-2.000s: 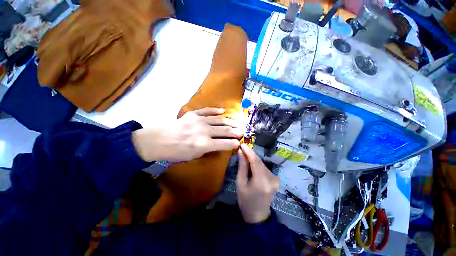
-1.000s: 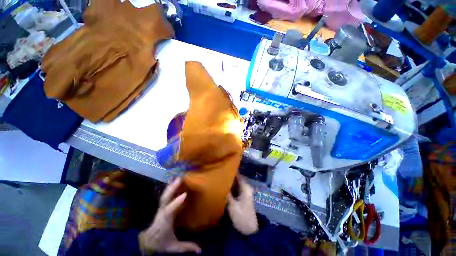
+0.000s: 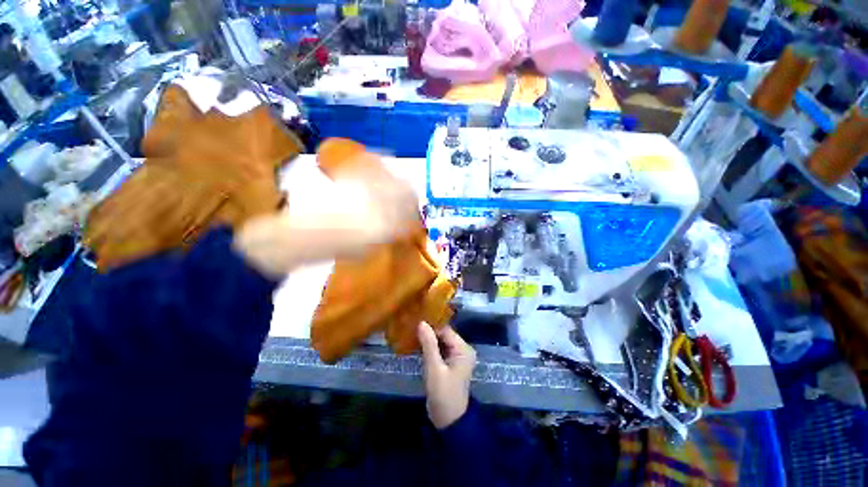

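A rust-brown garment panel (image 3: 366, 295) lies on the white table against the left end of the overlock machine (image 3: 562, 224). My right hand (image 3: 445, 371) pinches the panel's lower right edge between thumb and fingertips, just below the needle area. My left hand (image 3: 376, 204) is blurred and lies over the panel's upper part; whether its fingers grip the cloth cannot be told. The panel is folded, with an edge showing near the machine.
A brown panel stack (image 3: 205, 181) lies on the table at the left. Red and yellow snips (image 3: 700, 371) hang at the machine's right. A pink bundle (image 3: 500, 38) sits on the far table. Thread cones (image 3: 782, 81) stand at the upper right. Plaid fabric (image 3: 685, 457) shows below the table.
The view has lifted. My left hand has moved from the panel's lower edge up over its top. My right hand now pinches the edge by the needle area. The panel lies higher on the table, folded.
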